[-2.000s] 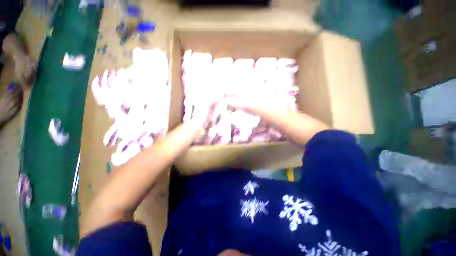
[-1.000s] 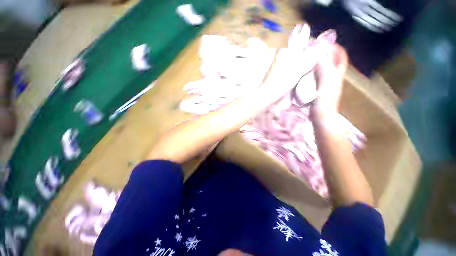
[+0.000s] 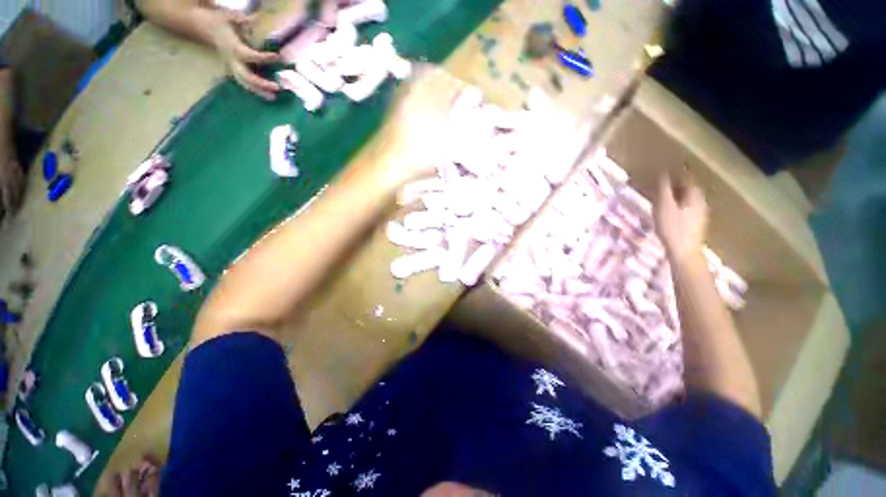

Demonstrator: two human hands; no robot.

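Whitish-pink casing shells (image 3: 486, 175) lie heaped on the tan bench, partly washed out by glare. More shells (image 3: 602, 272) fill the open brown carton (image 3: 777, 320). A loose bunch of shells (image 3: 340, 58) lies on the green belt (image 3: 228, 194). My left hand (image 3: 427, 107) reaches over the belt's near edge, between this bunch and the bench heap; glare hides its fingers. My right hand (image 3: 683, 209) is over the far right part of the carton, blurred, with its fingers not clear.
Another person's hand (image 3: 243, 58) is beside the shells on the belt. Part-assembled units with blue inside (image 3: 148, 328) sit spaced along the belt. Blue cells (image 3: 575, 61) lie on the far bench. A person in dark clothing (image 3: 767, 78) is beyond the carton. Fingers (image 3: 136, 478) show at bottom left.
My hands were together over the carton; now they are apart, the left over the belt edge, the right lower at the carton. A bunch of shells now shows on the belt.
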